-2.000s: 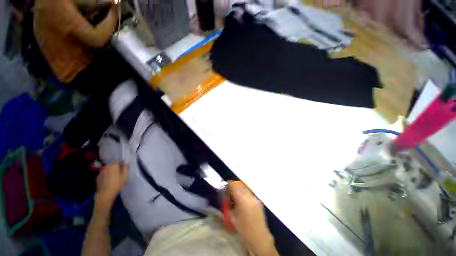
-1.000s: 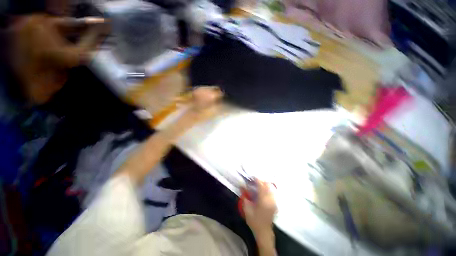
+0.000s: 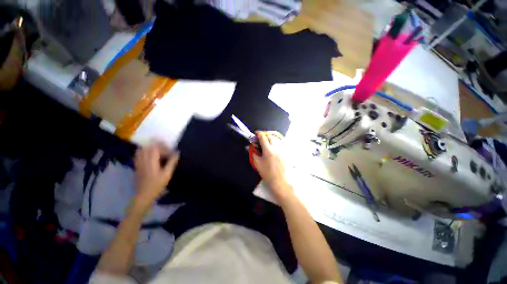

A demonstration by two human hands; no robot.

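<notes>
A black panel [image 3: 219, 152] lies across the white table and hangs over its front edge towards my lap. My left hand [image 3: 153, 169] is blurred at its left edge, with fingertips closed on the fabric. My right hand [image 3: 271, 158] holds the red-handled scissors [image 3: 243, 128] above the panel's right part, blades slightly parted and pointing up-left. More black panels [image 3: 239, 52] lie at the back of the table and meet the near one at a narrow part.
The cream sewing machine [image 3: 411, 166] stands at the right, with a pink pen holder [image 3: 386, 64] and a thin dark tool [image 3: 364, 191] on it. A cardboard patch with orange tape [image 3: 125, 100] is at the left table end. Pale pieces [image 3: 105, 202] are piled beside my lap.
A black panel now lies spread over the near white table. My left hand has come back from the black pile to the near left edge. The view has shifted right; the scissors stay in my right hand.
</notes>
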